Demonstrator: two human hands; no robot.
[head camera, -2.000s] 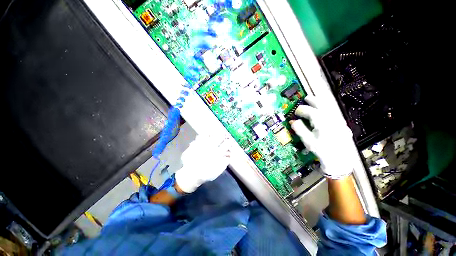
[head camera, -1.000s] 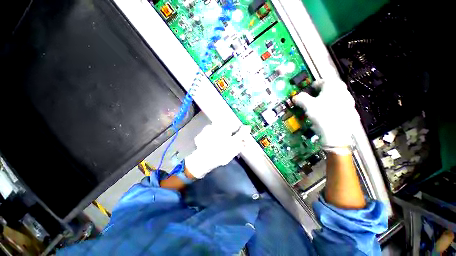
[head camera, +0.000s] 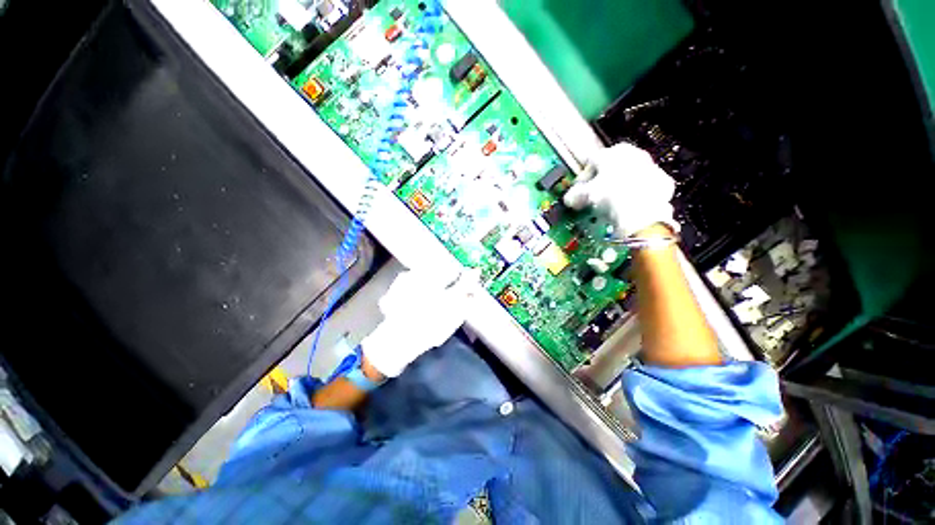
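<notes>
Green circuit boards (head camera: 482, 195), crowded with white, black and orange components, lie in a row between pale conveyor rails (head camera: 297, 133). My right hand (head camera: 623, 190), in a white glove, is at the far rail over the edge of the nearest board. Its fingers are bent together near a dark component; whether they hold anything is hidden. My left hand (head camera: 418, 316), also in a white glove, rests at the near rail; its fingertips are too washed out to read. A blue coiled cord (head camera: 384, 144) runs from my left wrist across the boards.
A large black tote (head camera: 185, 226) stands left of the line. Beyond the far rail are a tray of dark components (head camera: 682, 154) and a tray of pale pieces (head camera: 764, 292). A green surface (head camera: 600, 46) is at the top. Metal frame bars are at the lower right.
My right hand has moved up along the far rail and off more of the board, uncovering components. My left hand stays at the near rail. The view has shifted, showing more boards at the top.
</notes>
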